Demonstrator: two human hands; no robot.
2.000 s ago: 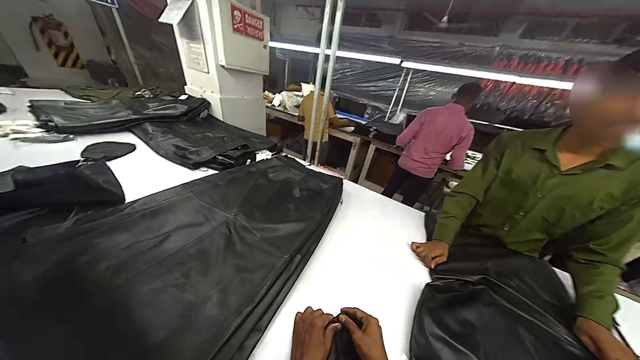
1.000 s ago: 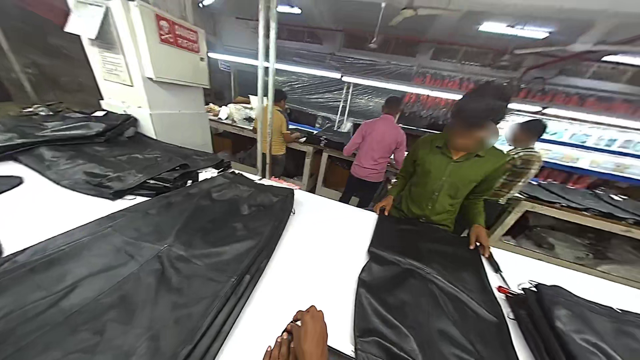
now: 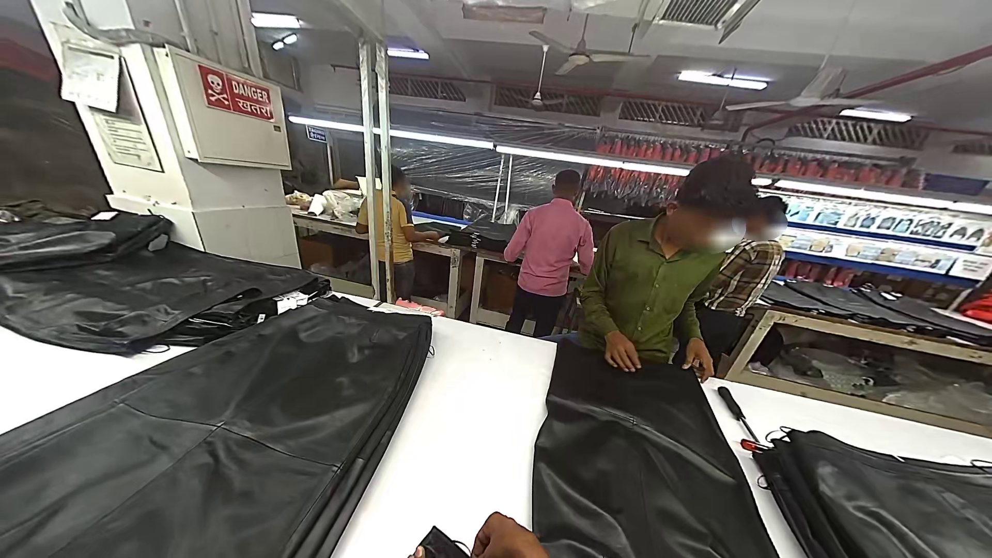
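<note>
At the bottom edge, my right hand (image 3: 508,538) is curled beside a small black piece (image 3: 439,543) with a thin black cord; its fingertips are mostly cut off. Only a fingertip of my left hand (image 3: 418,552) shows, against the left side of that piece. A stack of black leather-like garment panels (image 3: 225,434) lies to the left of my hands. Another long black garment (image 3: 639,457) lies flat to their right, its far end under the hands of a co-worker (image 3: 655,279) in a green shirt.
A screwdriver (image 3: 736,411) lies by a red-handled tool (image 3: 753,446) and more black garments (image 3: 891,488) at the right. Further black garments (image 3: 139,294) are piled at the far left of the white table (image 3: 473,387), near a metal pole (image 3: 385,178). Other people stand beyond.
The view has swung right and up. The co-worker in green, leaning at the right edge two seconds ago, now stands at the garment's far end. My hands show less at the bottom edge.
</note>
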